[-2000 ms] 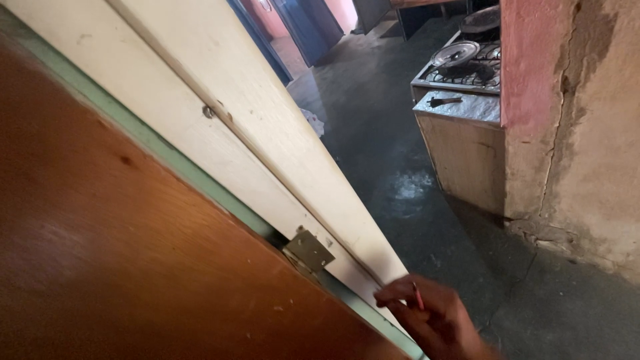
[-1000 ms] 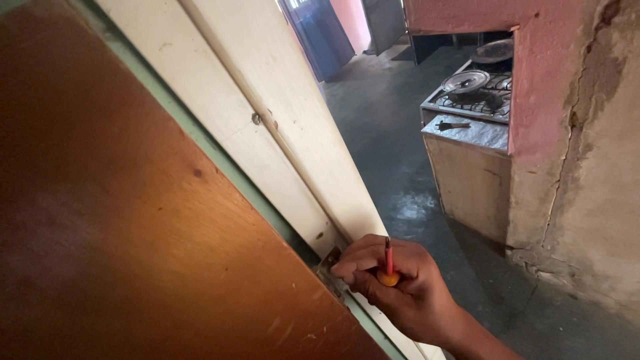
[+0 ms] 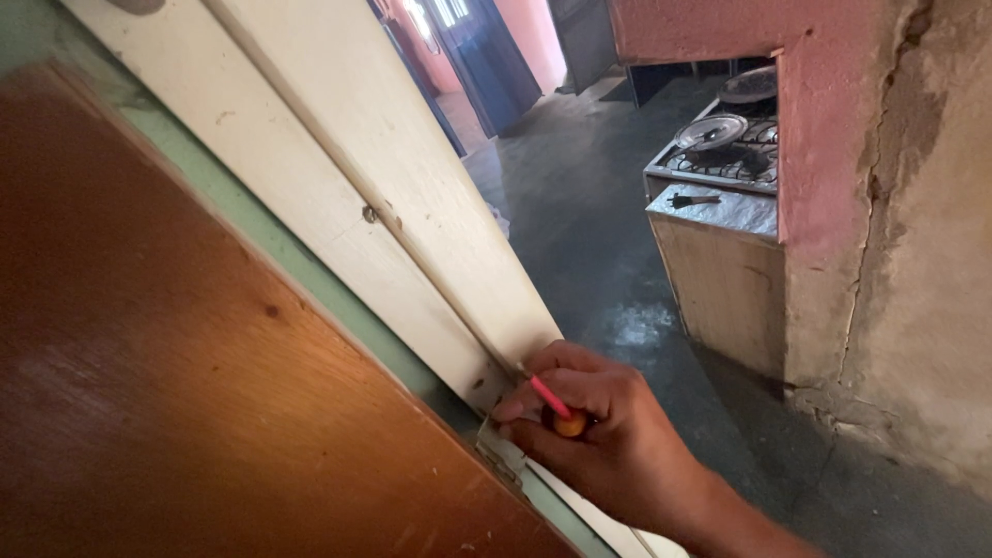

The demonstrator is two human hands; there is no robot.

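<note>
My right hand point(image 3: 597, 426) reaches in from the lower right, its fingers closed round a small screwdriver point(image 3: 552, 399) with a red shaft sleeve and an orange handle end. The thumb and fingertips touch a metal hinge point(image 3: 500, 457) between the wooden door point(image 3: 232, 372) and the cream door frame point(image 3: 418, 256). Part of the hinge is hidden behind the fingers. Whether the fingertips also pinch a screw cannot be told. A small dark hole point(image 3: 478, 383) shows in the frame just above the hinge. My left hand is not in view.
A green strip point(image 3: 310, 271) runs between door and frame. Beyond the frame lies a dark smooth floor point(image 3: 573, 225). At the right stand a stove point(image 3: 709, 174) with a lid on it and a cracked wall point(image 3: 914, 271). Blue door panels point(image 3: 496, 77) are farther back.
My right hand has moved left and up from beside the frame onto the hinge. The hinge leaf, plainly visible two seconds ago, is now partly covered by the fingers.
</note>
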